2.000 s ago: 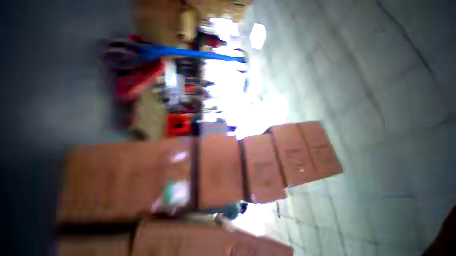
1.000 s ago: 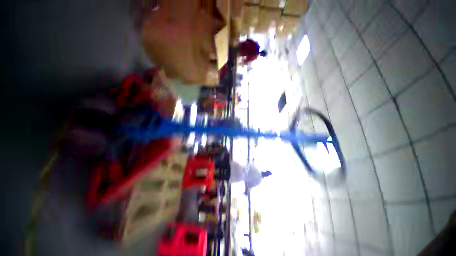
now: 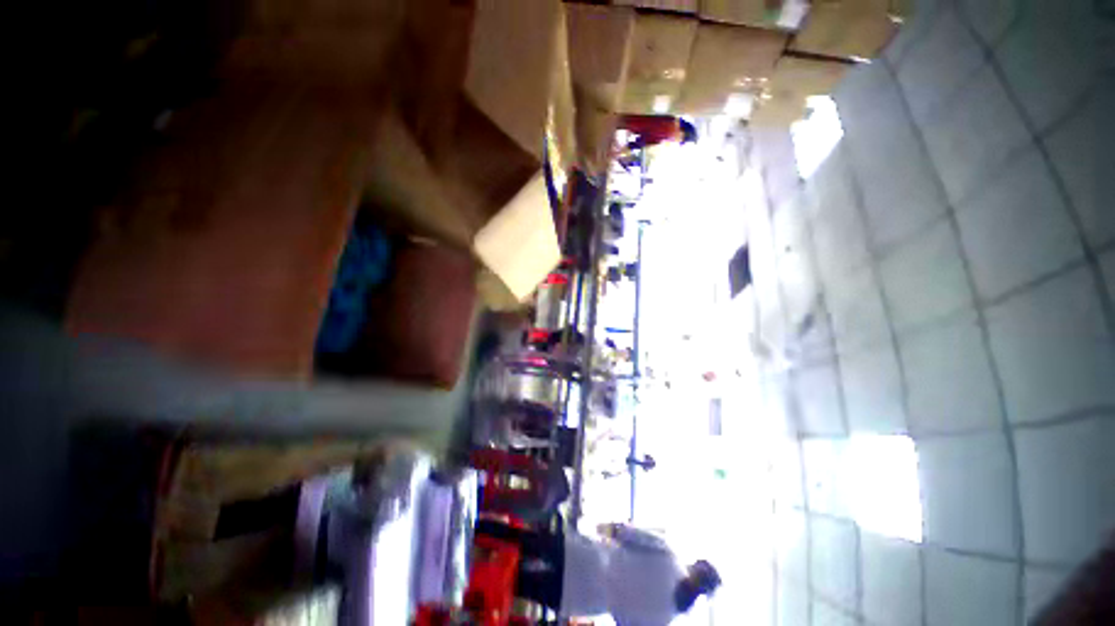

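Observation:
Neither of my hands can be made out. A blurred dark brownish shape is cut off by the lower right corner; I cannot tell what it is. The picture lies on its side. Nearest in front of me is a large open carton (image 3: 226,232) at the left, with a pale flap (image 3: 523,239) standing out. Something blue (image 3: 356,287) shows in a dark gap of the cartons. Below it, white-grey wrapped bundles (image 3: 397,538) lie by a wooden pallet (image 3: 202,520).
Stacked cartons (image 3: 734,55) stand at the top. A person in white (image 3: 624,575) is at the bottom, and a person in red (image 3: 654,127) is farther off by a long workbench line (image 3: 593,355). Red plastic stools (image 3: 493,569) stand at the bottom. The ceiling fills the right side.
The view has swung past the row of cartons and the blue-handled pallet truck, which is out of view now. The open carton is larger and nearer, and the wrapped bundles have come into view.

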